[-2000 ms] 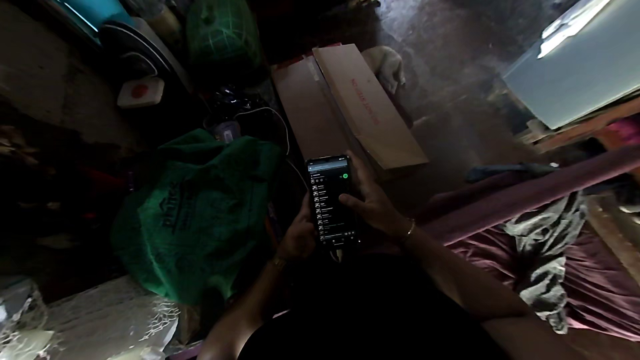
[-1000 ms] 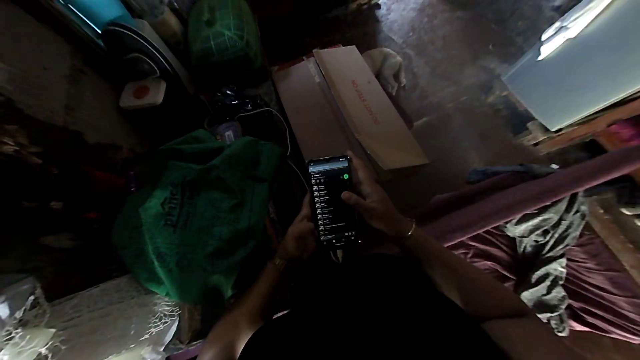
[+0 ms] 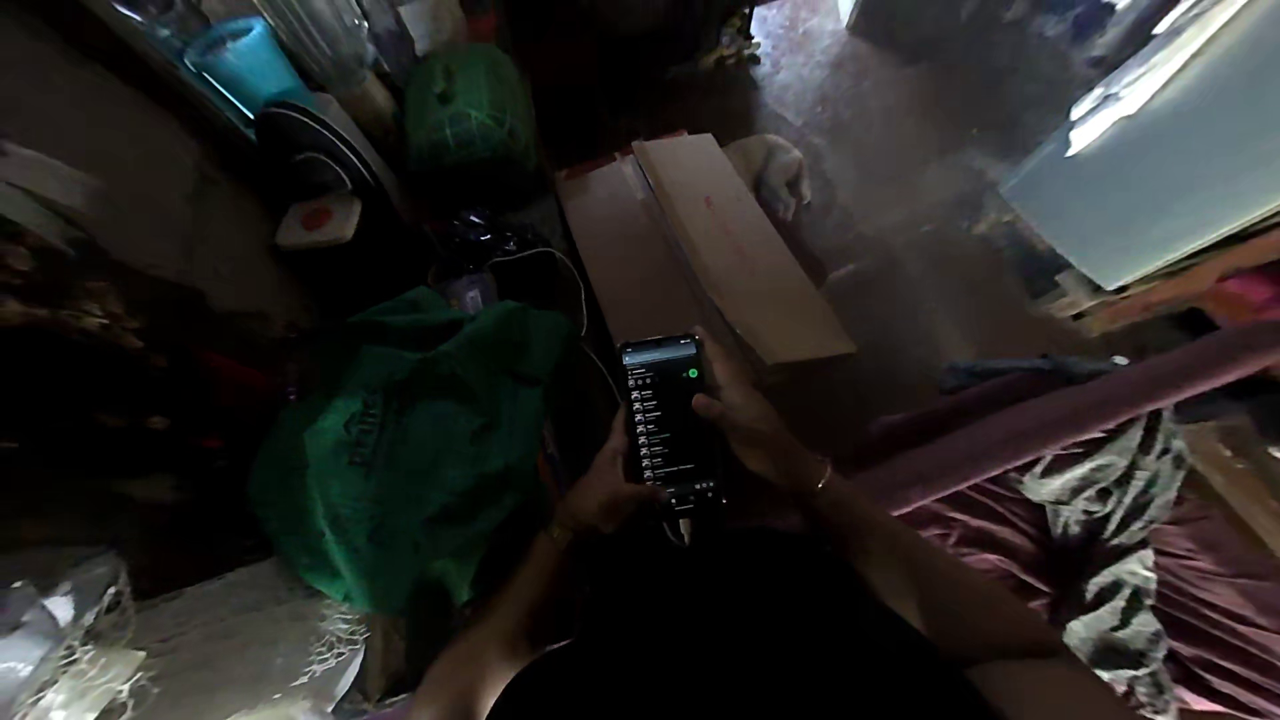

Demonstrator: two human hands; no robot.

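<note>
A smartphone [image 3: 672, 425] with a dark, lit screen showing a list is held upright between both hands near the middle of the view. My left hand [image 3: 605, 480] grips its lower left side, the thumb near the bottom edge. My right hand [image 3: 745, 415] holds the right side, its thumb at the screen's edge. A pale cable plug [image 3: 684, 532] comes out of the phone's lower end. Just beyond the phone lies a closed cardboard box [image 3: 740, 250]. To the left is a green cloth bag [image 3: 420, 450] bearing writing.
A pale animal [image 3: 775, 170], apparently a dog, lies behind the box. A green container [image 3: 468, 110] and a turquoise cup [image 3: 245, 65] are at the upper left. At right are a pale flat surface [image 3: 1160, 160] and a maroon cloth [image 3: 1190, 560] with a patterned grey cloth. A white cable [image 3: 580, 290] runs beside the box.
</note>
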